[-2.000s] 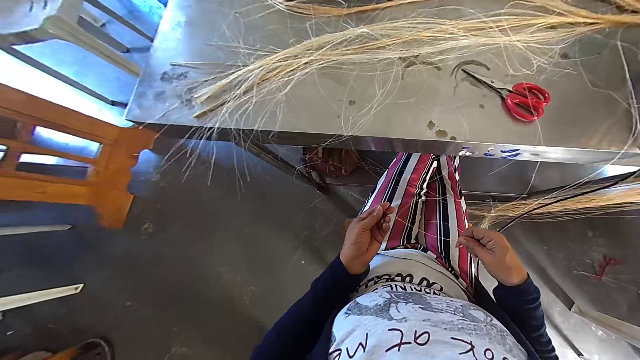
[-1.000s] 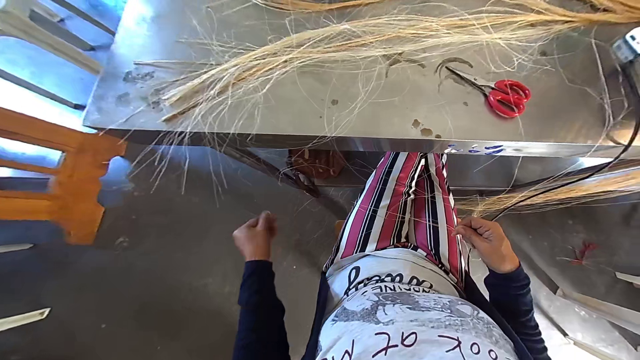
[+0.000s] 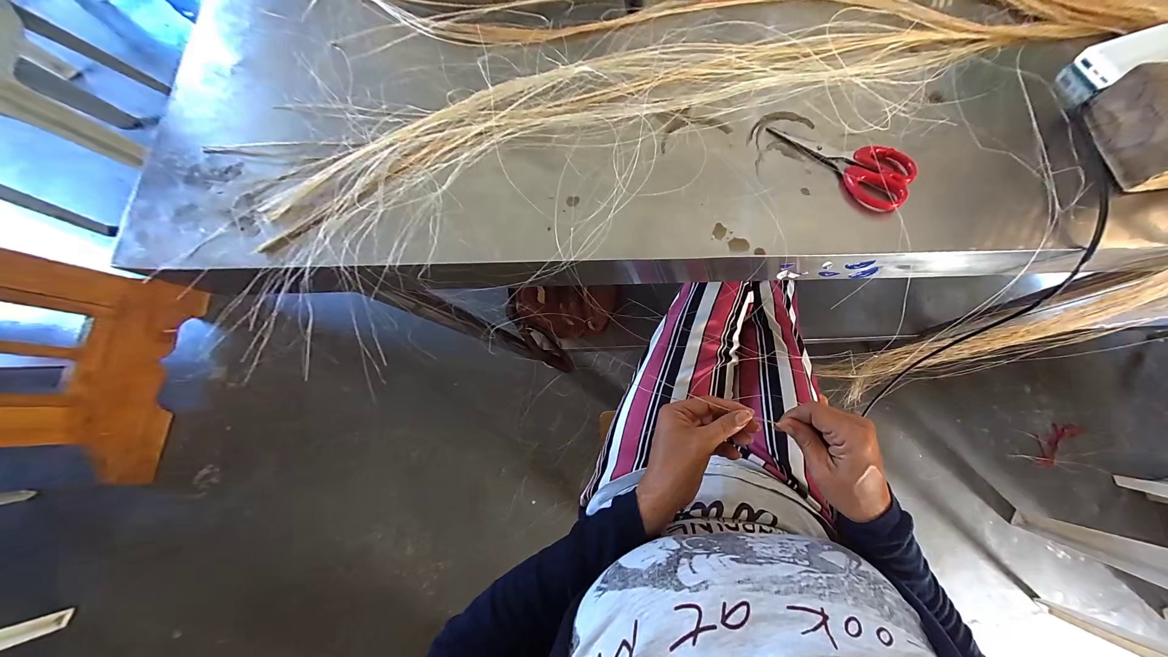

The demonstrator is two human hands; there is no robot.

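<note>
Over my lap, my left hand (image 3: 698,447) and my right hand (image 3: 839,447) are close together, thumbs against fingertips. A thin pale fibre strand (image 3: 766,422) runs between them, pinched at both sides; how far it reaches past the fingers is hard to tell. Beyond my knees, a long bundle of straw-coloured plant fibres (image 3: 566,96) lies across the metal table, its loose ends hanging over the near edge. Red-handled scissors (image 3: 862,173) rest on the tabletop right of it, blades pointing left. Another fibre bundle (image 3: 1022,333) lies lower at the right.
The metal table's front edge (image 3: 584,272) crosses ahead of my knees. A black cable (image 3: 1031,301) hangs over it at the right, near a white device (image 3: 1122,64) and a block (image 3: 1136,123). An orange wooden chair (image 3: 119,365) stands at the left.
My left hand was beside my right two seconds ago, swung far out to the left one second ago, and is now back beside it. My right hand has stayed over my lap.
</note>
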